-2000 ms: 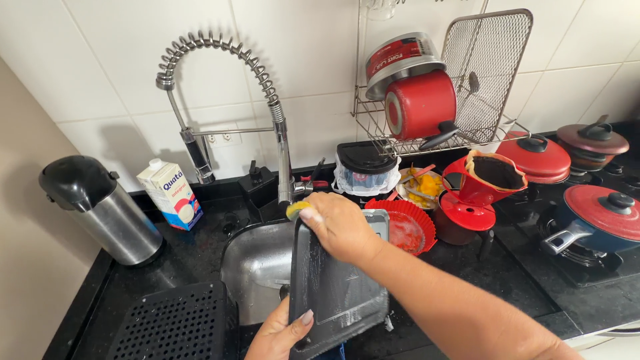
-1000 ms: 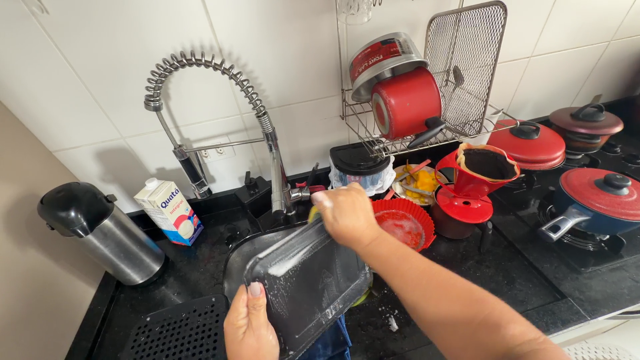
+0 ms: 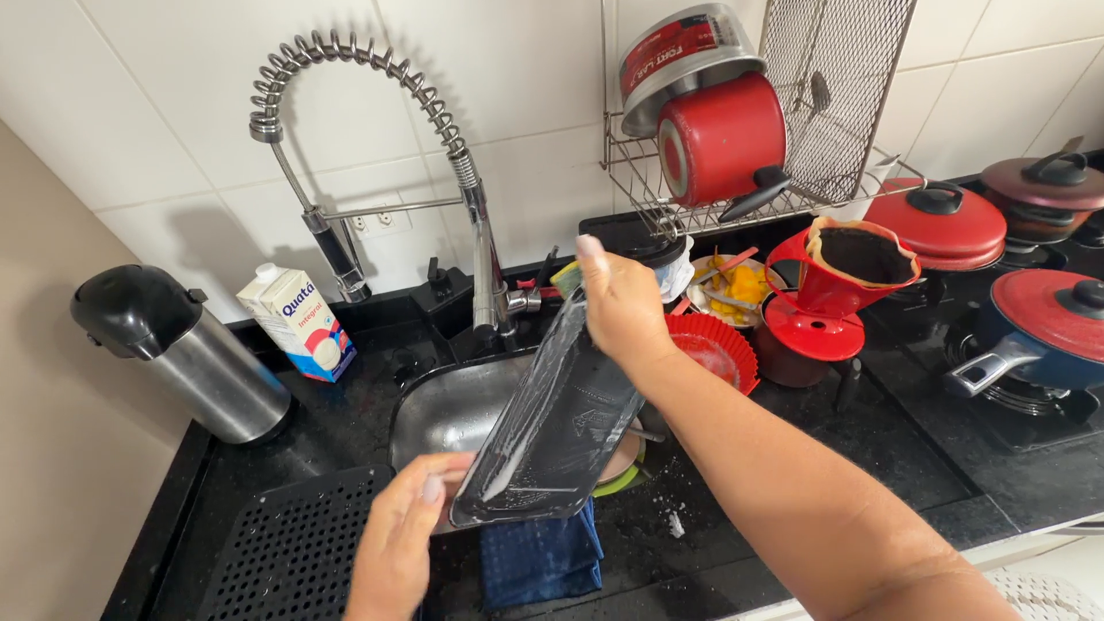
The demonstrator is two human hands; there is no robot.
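A dark rectangular baking pan (image 3: pixel 561 423), streaked with white suds, is tilted over the steel sink (image 3: pixel 448 410). My right hand (image 3: pixel 625 302) grips its upper end, with a yellow-green sponge (image 3: pixel 567 280) at the fingers, partly hidden. At the pan's lower left edge is my left hand (image 3: pixel 405 526), fingers against the rim and partly behind it; how firmly it holds cannot be seen. Below the pan a folded blue cloth (image 3: pixel 543 561) lies on the counter edge. Dishes (image 3: pixel 623 457) show partly behind the pan.
A spring-neck faucet (image 3: pixel 483 259) rises behind the sink. Left are a thermos (image 3: pixel 207 362), a milk carton (image 3: pixel 302 323) and a perforated black mat (image 3: pixel 285 552). Right are a red fluted mold (image 3: pixel 716 354), a coffee dripper (image 3: pixel 849 267) and a blue pot (image 3: pixel 1044 328) on the stove. A wire rack (image 3: pixel 638 172) holds pots.
The pan has tipped more steeply, its upper end rising toward the faucet's right side. My left hand has shifted from the pan's near left side to its lower left corner.
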